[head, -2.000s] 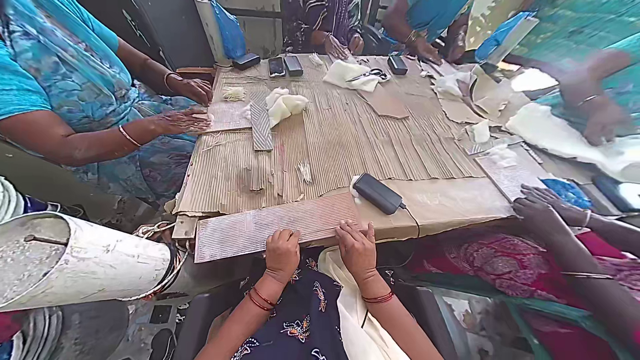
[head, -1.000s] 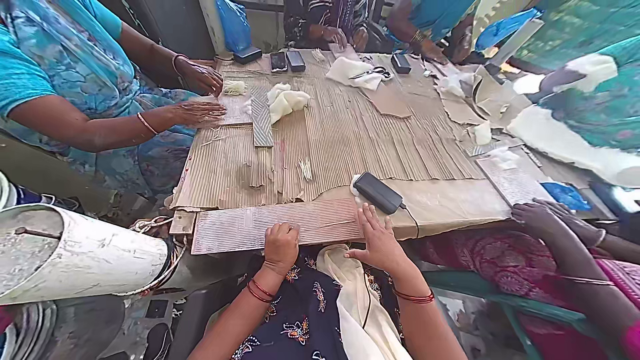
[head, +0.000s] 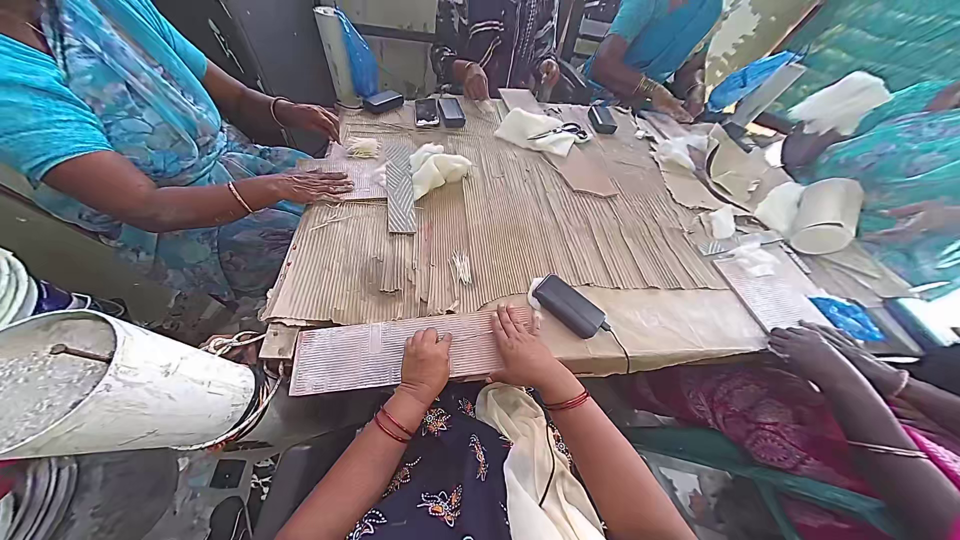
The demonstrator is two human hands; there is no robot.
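A long ridged board [head: 337,360] lies along the near edge of the table, its left end by the table corner. My left hand [head: 426,364] rests on the board's middle with the fingers curled; whether it pinches something small cannot be told. Flat near the board's right end is my right hand [head: 521,349], fingers spread. Just right of it a black power bank [head: 570,305] with a cable lies against a bit of white material. Thin white sticks [head: 461,268] lie beyond the board on corrugated cardboard [head: 525,225]. A cream cloth [head: 525,450] hangs over my lap.
Co-workers' hands [head: 315,185] rest on a board at the left; others work at the far side and right. A patterned strip [head: 400,187], cotton cloth [head: 439,169] and scissors [head: 562,133] lie on the cardboard. A large white bucket [head: 157,382] stands at the near left.
My right hand has opened from a curled pose and now lies flatter on the board. At the far right, a co-worker's white sheet has been moved, and a curled piece now shows there.
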